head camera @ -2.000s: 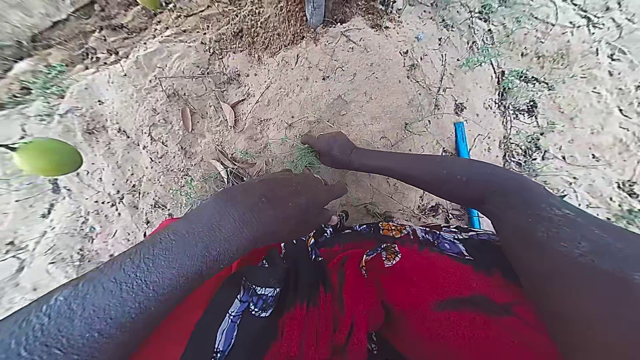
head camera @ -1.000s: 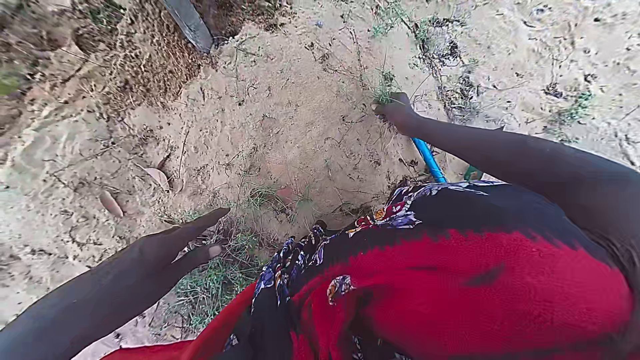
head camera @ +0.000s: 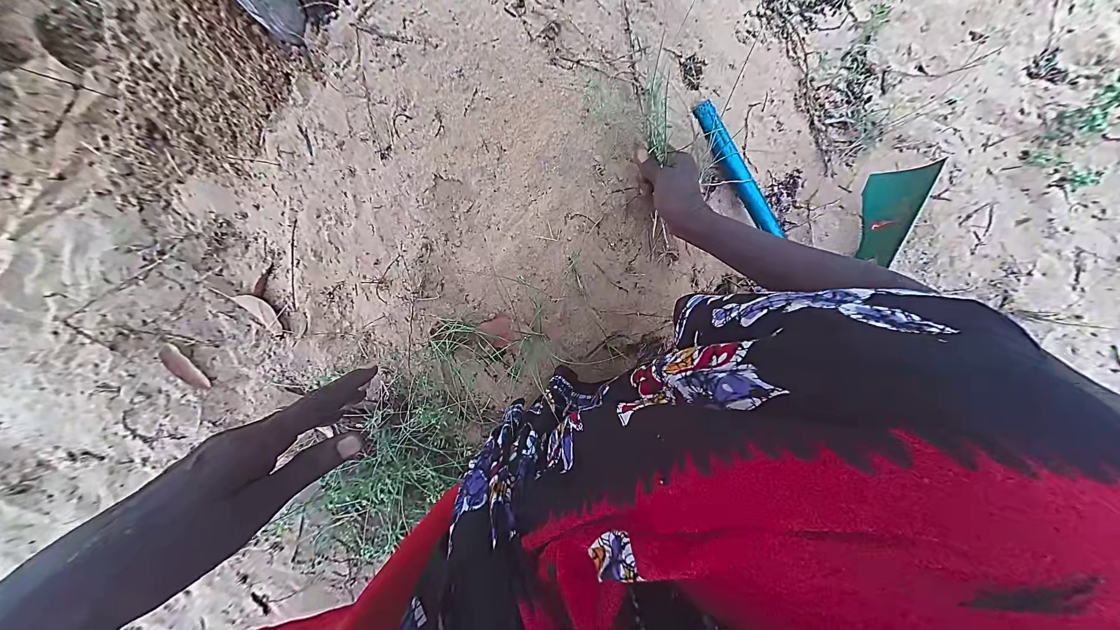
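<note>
My right hand point(head camera: 676, 185) is closed around a small tuft of thin green grass point(head camera: 656, 109), held just above the sandy soil beside a blue handle point(head camera: 739, 166). At the lower left my left hand point(head camera: 289, 442) is spread, thumb apart from the fingers, with nothing in it. Its fingertips are near a low patch of green weeds point(head camera: 398, 472) at the hem of the red and black patterned cloth point(head camera: 770, 525) over my lap. A green flat blade-like piece point(head camera: 897, 210) shows beyond my right forearm; whether it joins the blue handle is hidden.
Dry leaves point(head camera: 184, 366) lie on the pale sandy ground at the left. A grey post-like object point(head camera: 276, 17) stands at the top left, near a mound of rough dry litter point(head camera: 192, 87). More small green weeds point(head camera: 1081, 122) grow at the far right.
The hands were close together two seconds ago and are now far apart, the left one at the lower left. The view has shifted, and the green piece has come into sight.
</note>
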